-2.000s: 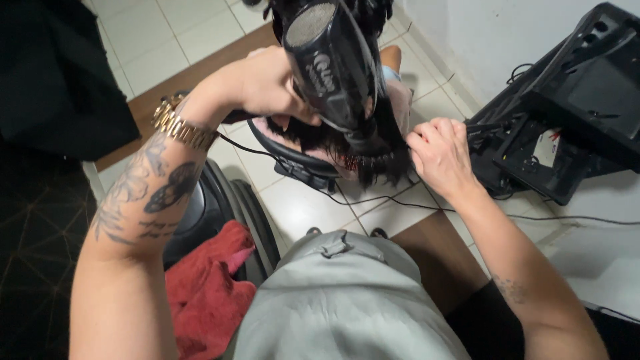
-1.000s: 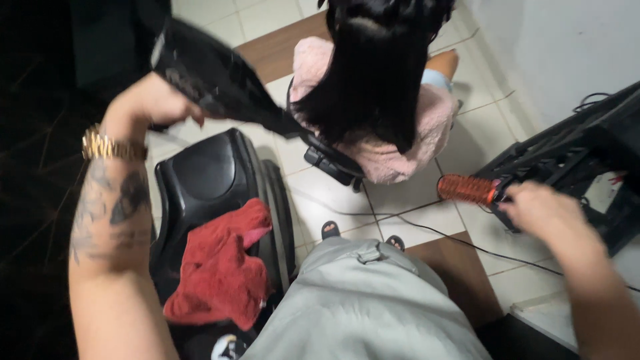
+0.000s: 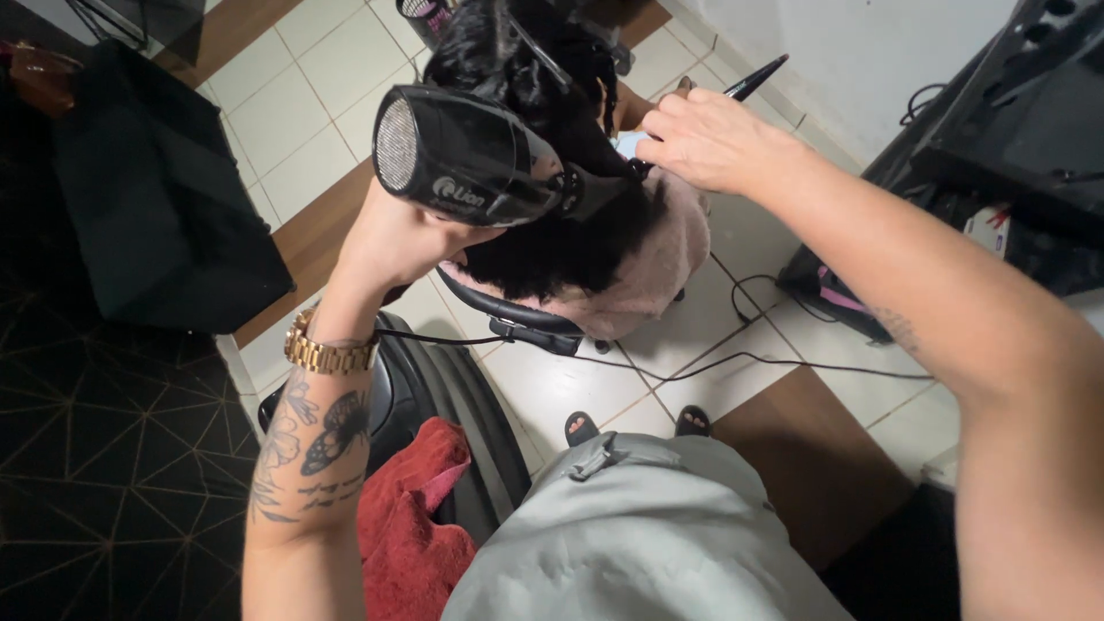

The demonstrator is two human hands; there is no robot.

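Observation:
My left hand [image 3: 414, 241] grips a black hair dryer [image 3: 470, 155], its nozzle pointing right against the dark hair [image 3: 561, 250] of a seated person. My right hand [image 3: 703, 138] is at the right side of that hair, closed on a hairbrush whose black pointed handle [image 3: 757, 78] sticks out to the upper right; the brush head is mostly hidden by the hand and hair. A metal hair clip [image 3: 539, 52] holds hair up on the crown. Over the person's shoulders lies a pink towel [image 3: 664, 267].
A black power cord [image 3: 716, 366] crosses the tiled floor. A black seat with a red towel [image 3: 414, 526] stands at lower left. The person's chair [image 3: 517, 315] has a black back. A black trolley [image 3: 992, 164] stands at right, and a black covered item [image 3: 164, 190] at left.
From one second ago, both hands have moved in to the seated person's hair. The dryer was lower-left of the hair, and the red round brush was held away at the right.

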